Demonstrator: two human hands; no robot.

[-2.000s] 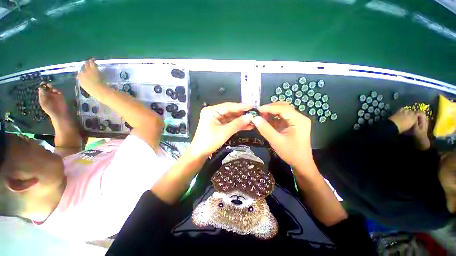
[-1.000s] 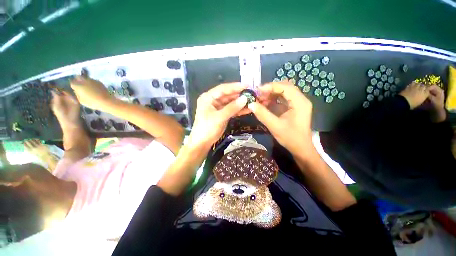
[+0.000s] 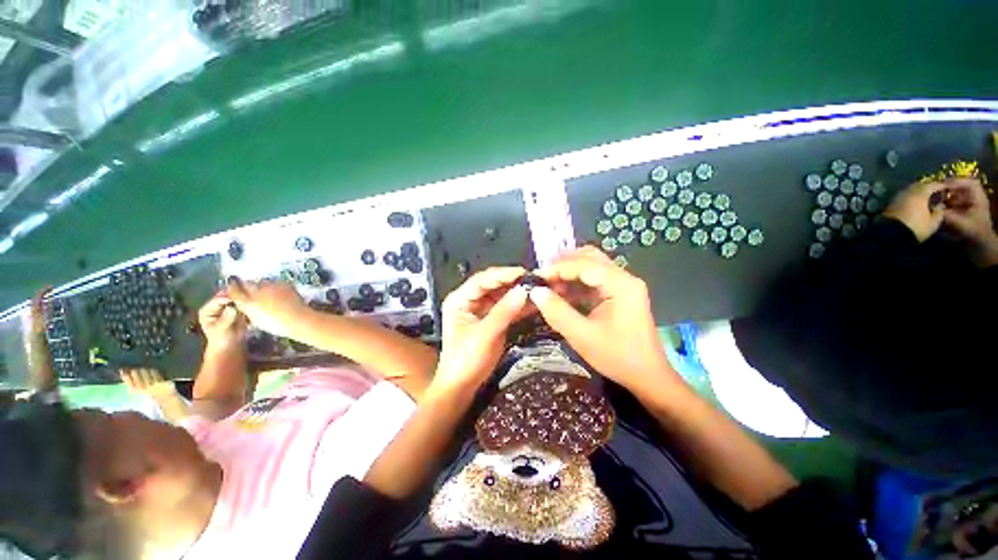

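My left hand [image 3: 482, 319] and my right hand [image 3: 596, 312] meet in front of my chest at the bench edge. Their fingertips pinch a small dark round subassembly [image 3: 532, 281] between them. Fingers and thumbs cover most of it, so its face cannot be made out. Matching round subassemblies with pale green faces [image 3: 668, 207] lie in a cluster on the dark bench to the right of my hands. A few small dark fittings [image 3: 490, 232] lie on the bench strip just beyond my left hand.
A white parts tray [image 3: 350, 246] with black round parts stands left, with a neighbour's arm [image 3: 339, 337] across it. A white strip [image 3: 550, 219] divides the bench. At right are another cluster [image 3: 843, 202], yellow parts [image 3: 958, 172] and a person's hands [image 3: 943, 208]. A green belt [image 3: 492, 98] runs behind.
The view has tilted and swung left. The round part, whose face showed a second ago, is now mostly covered by my fingers. The left neighbour's hands have come together beside the tray.
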